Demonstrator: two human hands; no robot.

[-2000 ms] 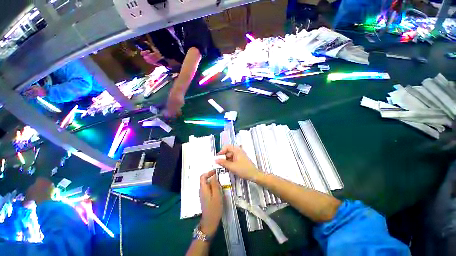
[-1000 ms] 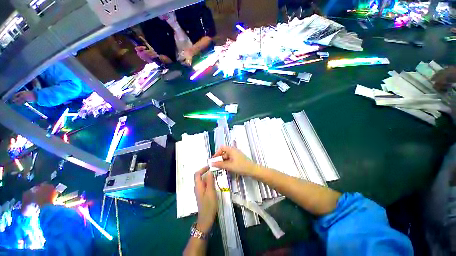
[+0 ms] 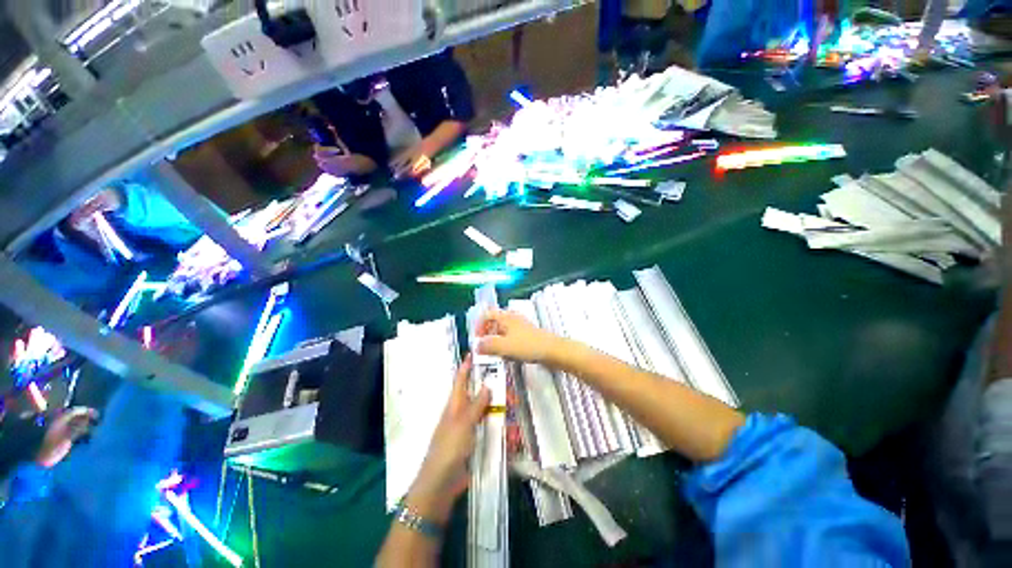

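Note:
A long white ribbed channel profile (image 3: 488, 488) lies lengthwise in front of me, over other channels. A small pale piece (image 3: 486, 361) sits on it between my hands, with a yellow part (image 3: 496, 409) just below. My left hand (image 3: 449, 433) holds the profile from its left side, thumb on top by the yellow part. My right hand (image 3: 516, 338) is over the upper part of the profile, fingers bent together; what is between its fingertips is hidden. A limp white curved strip (image 3: 583, 501) lies to the right of the profile.
Ribbed channels (image 3: 605, 366) lie to the right, flat white pieces (image 3: 416, 388) to the left. A black box (image 3: 350, 394) stands further left. Glowing bars (image 3: 566, 139) are heaped across the table. White strips (image 3: 910, 211) lie at far right. People sit opposite and at left.
The small pale piece, held up between my fingers before, is now down on the profile. My right hand has moved slightly up the profile; my left hand now rests against the profile.

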